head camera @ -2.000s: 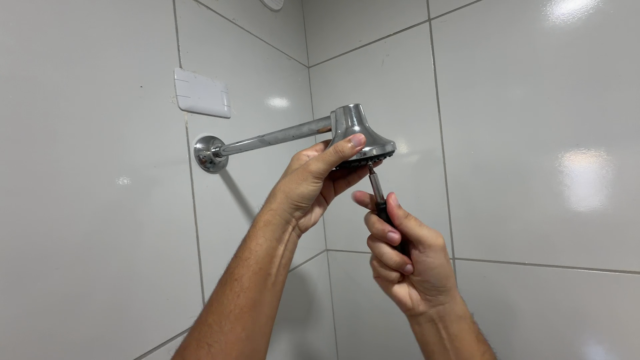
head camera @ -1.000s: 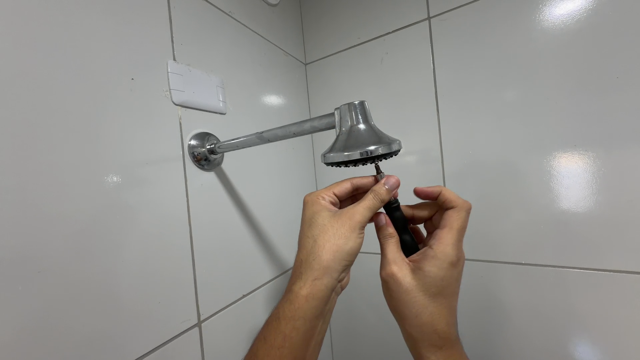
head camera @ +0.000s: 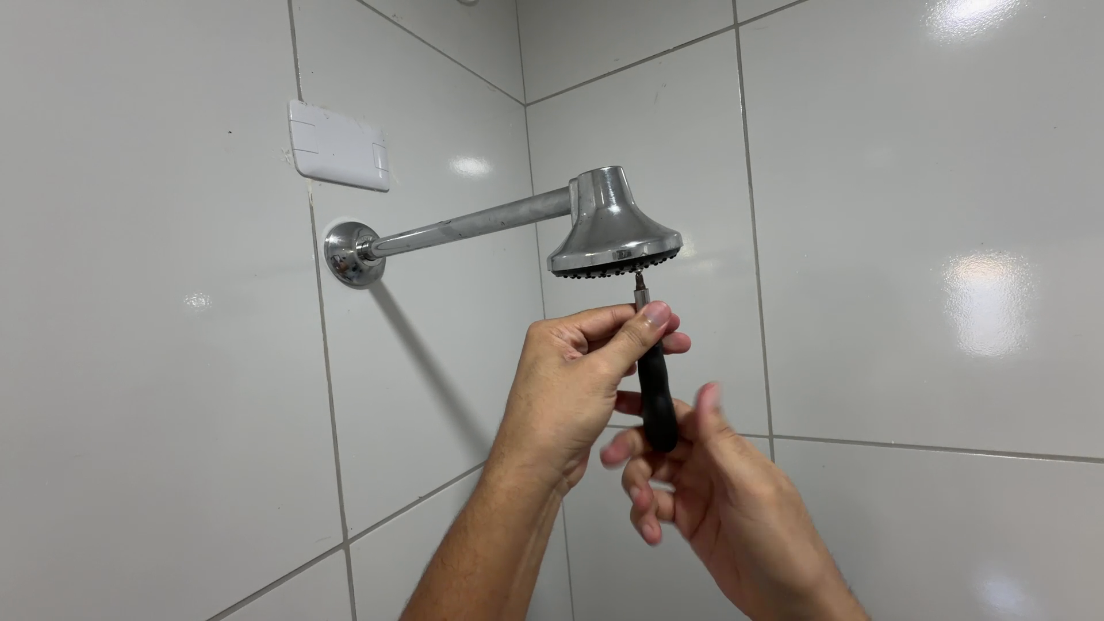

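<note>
A chrome shower head (head camera: 614, 226) with a black nozzle face points downward in the centre. Just below its face is the tip of a screwdriver (head camera: 659, 397) with a black handle, held nearly upright; whether the tip touches the face is hard to tell. My left hand (head camera: 573, 379) pinches the screwdriver's upper part between thumb and fingers. Slightly blurred, my right hand (head camera: 711, 492) is around the lower end of the handle with its thumb and fingers spread, not closed on it.
A chrome shower arm (head camera: 474, 220) runs from a round wall flange (head camera: 352, 254) to the shower head. Above the flange, a white cover plate (head camera: 339, 147) is on the tiled wall (head camera: 172, 362). Two tiled walls meet in a corner behind the arm.
My left hand has gone from the shower head down to the screwdriver. My right hand, earlier gripping the handle, has loosened and spread its fingers.
</note>
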